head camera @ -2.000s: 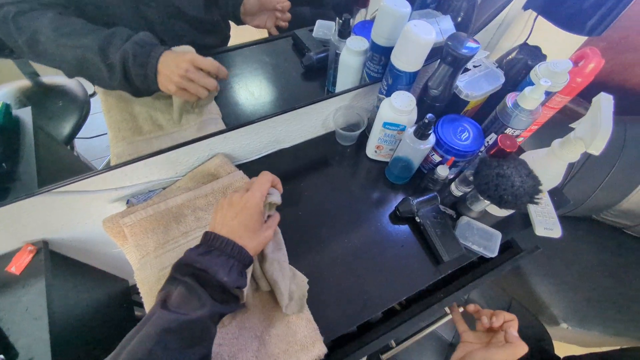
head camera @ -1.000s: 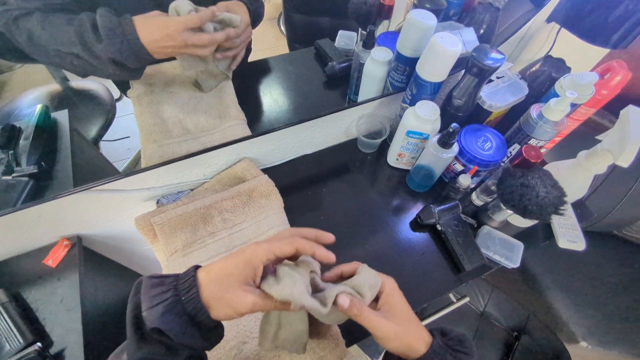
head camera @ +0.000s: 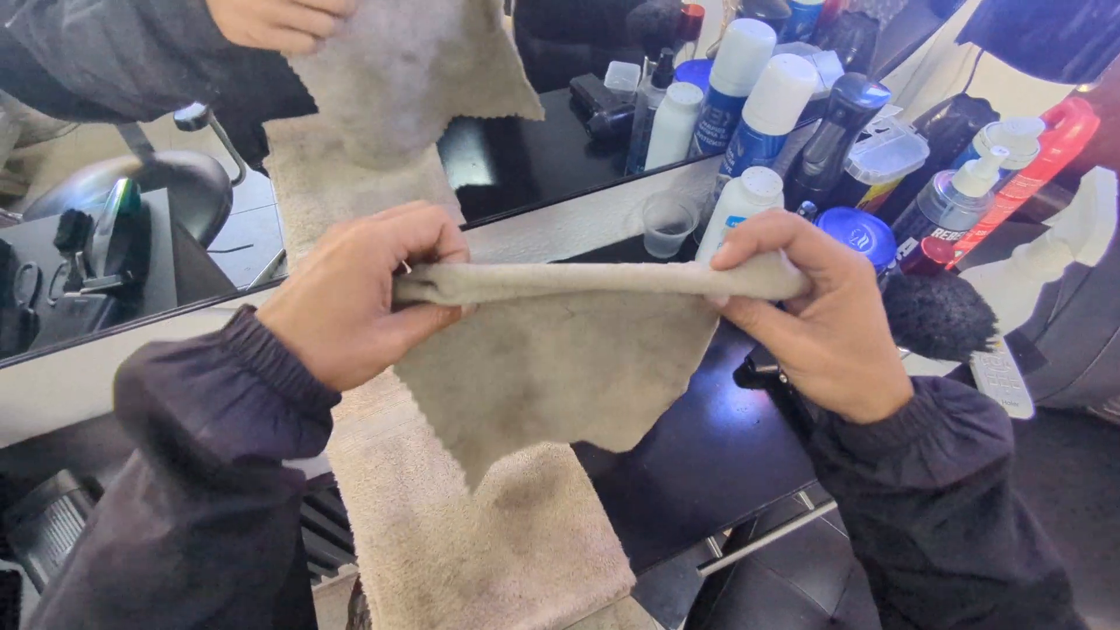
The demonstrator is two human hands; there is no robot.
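A thin grey-beige cloth [head camera: 560, 376] with a jagged lower edge hangs stretched between my two hands, its upper edge folded or rolled. My left hand [head camera: 376, 293] grips the left end of that edge, and my right hand [head camera: 805, 306] pinches the right end between thumb and fingers. Below the cloth, a beige terry towel [head camera: 490, 551] lies over the black counter [head camera: 700, 455] and past its front edge. The cloth hides part of the towel. In the mirror, the reflected cloth and one reflected hand show.
On the counter's right stand a white bottle [head camera: 744, 206], a clear plastic cup [head camera: 670, 229], blue-and-white cans [head camera: 770, 109], a blue-lidded jar [head camera: 856, 234], a black-bristled brush [head camera: 941, 315] and a white spray bottle [head camera: 1041, 254]. A wall mirror [head camera: 490, 166] runs behind.
Two seconds ago my left hand held the cloth over the towel while my right was empty at the lower right. Both hands then held it bunched; now it is spread between them.
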